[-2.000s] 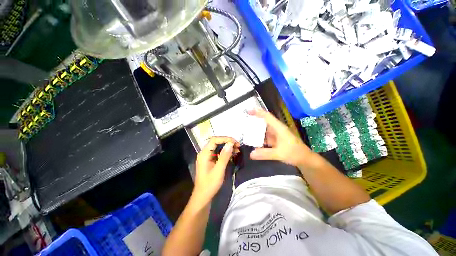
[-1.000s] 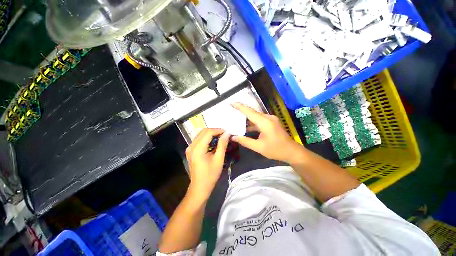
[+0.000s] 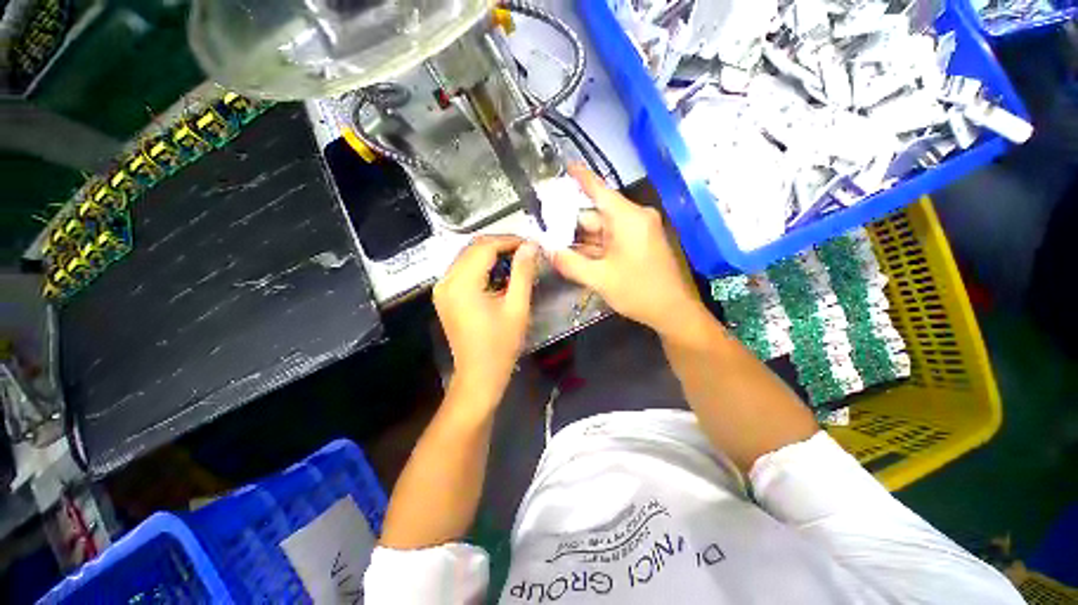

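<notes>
My right hand (image 3: 621,254) grips a white plastic housing part (image 3: 556,213) and holds it up at the dark slanted rod (image 3: 514,171) of the soldering machine (image 3: 455,154). The rod's lower end meets or overlaps the part; contact cannot be told. My left hand (image 3: 487,301) is beside it, fingertips at the part's lower left, closed on a small dark piece (image 3: 501,272) mostly hidden by the fingers. Both hands are above the metal work tray (image 3: 562,317).
A blue tray (image 3: 709,225) heaped with white parts is at the right, over a yellow crate (image 3: 963,355) with green-and-white boards (image 3: 816,319). Left are a black mat (image 3: 213,284), a row of boards (image 3: 148,171) and a smartphone (image 3: 376,207). A blue crate (image 3: 254,508) is lower left. A clear hood (image 3: 337,47) hangs above.
Both hands have moved up and forward from over the tray to the machine, bringing the white part to the rod's lower end. More of the tray's near edge shows.
</notes>
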